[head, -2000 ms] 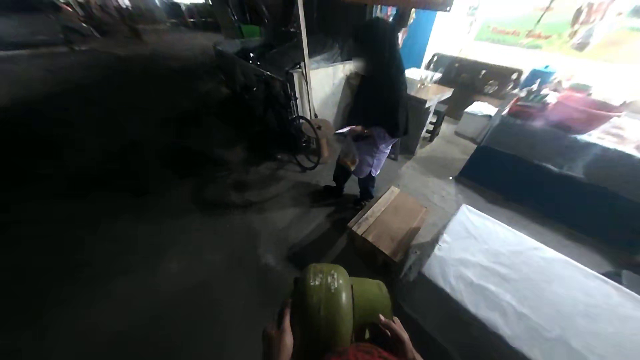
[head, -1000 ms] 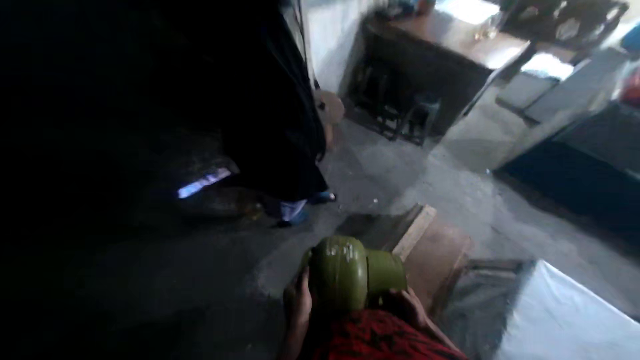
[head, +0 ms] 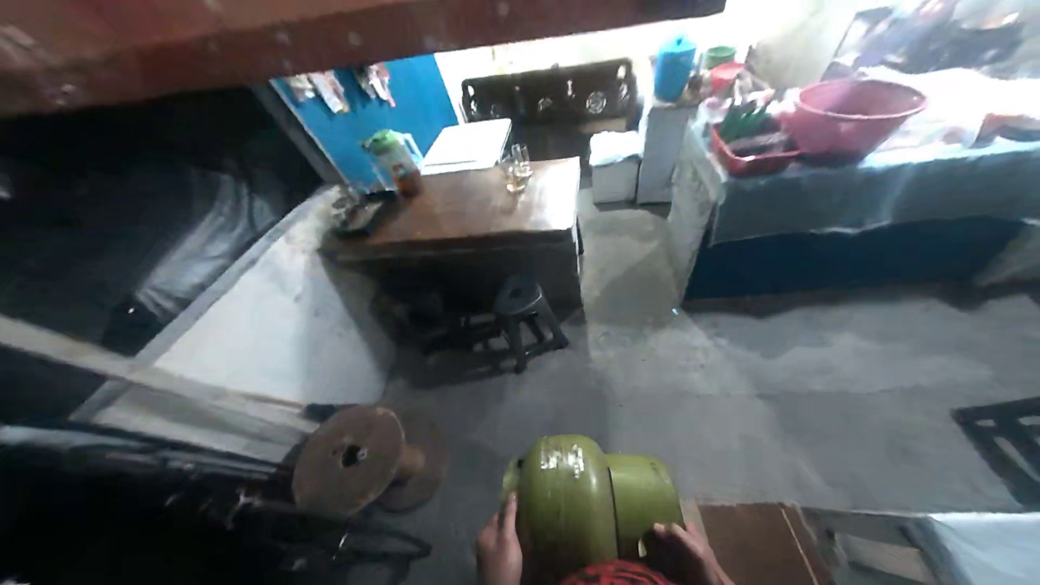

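Note:
A green metal gas cylinder (head: 569, 504) lies on its side at the bottom centre, against a piece of red patterned cloth (head: 619, 574). My left hand (head: 499, 546) grips its left end, near the collar. On the right, my right hand (head: 686, 552) holds the narrower green section (head: 646, 491), which may be the base ring or a second cylinder. Both hands are partly cut off by the lower edge of the view.
Left stands a wooden cable spool (head: 349, 461) beside a low white wall (head: 268, 341). Ahead are a black plastic stool (head: 524, 305) and a wooden table (head: 471, 203). A counter (head: 861, 195) with a pink basin (head: 853, 114) is at right. A brown box (head: 756, 540) sits lower right.
The person in dark clothing, seen in both earlier frames, is out of view. The table and stool appear nearer than two seconds ago. Both hands still hold the cylinder.

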